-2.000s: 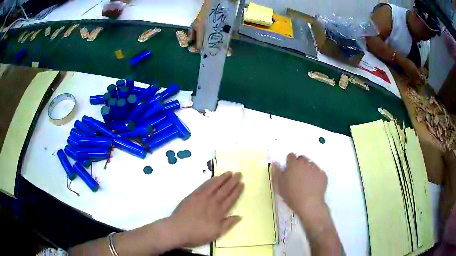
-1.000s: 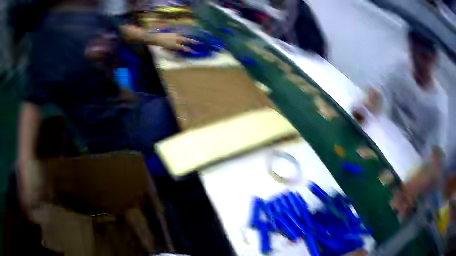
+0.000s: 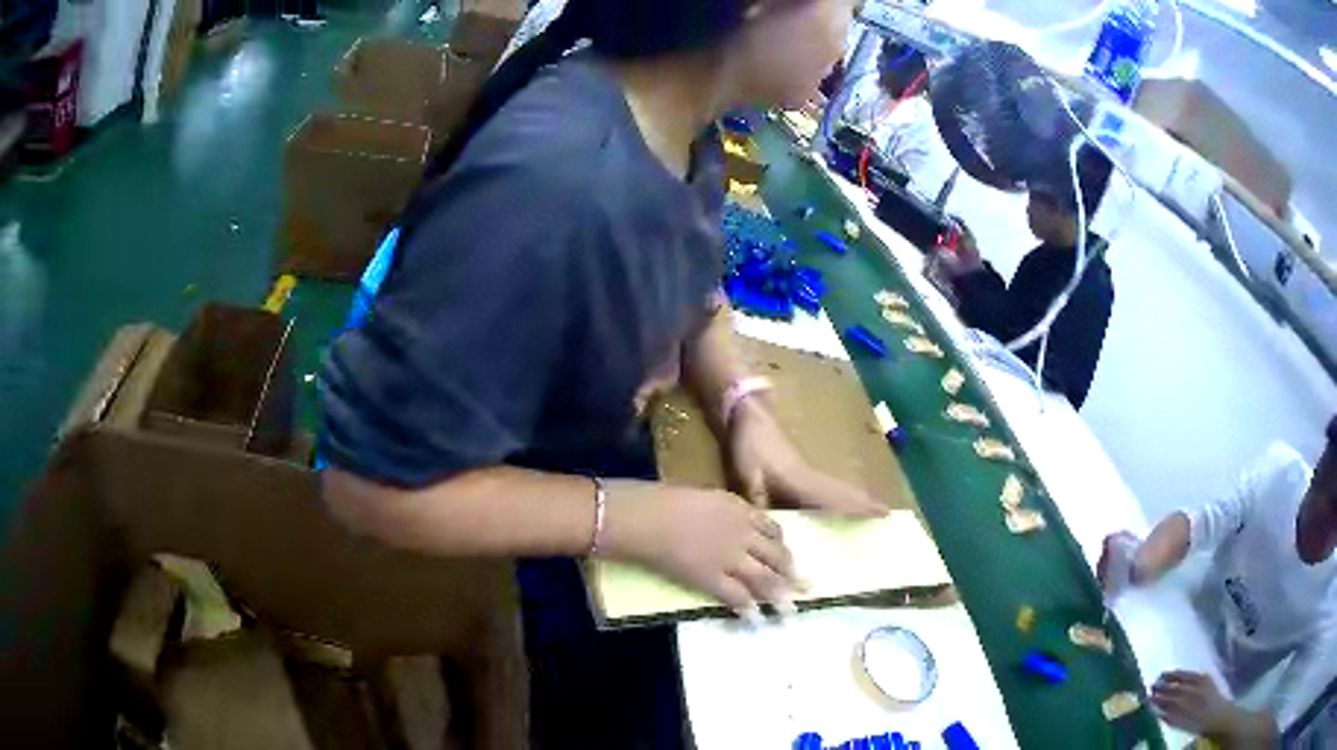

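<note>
Neither of my hands is in view. Nearest in front of me, a stack of pale yellow sheets [image 3: 865, 550] lies across the bench, with dark lower edges. A neighbour's two hands rest on it. A pale tape roll [image 3: 897, 665] lies flat on the white surface just below the stack. The tops of several blue cylinders [image 3: 960, 736] show at the bottom edge, the rest of them cut off by the frame.
A neighbour in a dark grey shirt [image 3: 543, 279] leans over the bench at left. A green conveyor belt [image 3: 953, 484] carries tan pieces and blue cylinders. A cardboard box [image 3: 352, 615] stands at lower left. Other people sit beyond the belt.
The view has swung left, away from my hands and most of the blue pile. The neighbour, upright in a blur a second ago, now leans in with both hands on the yellow stack.
</note>
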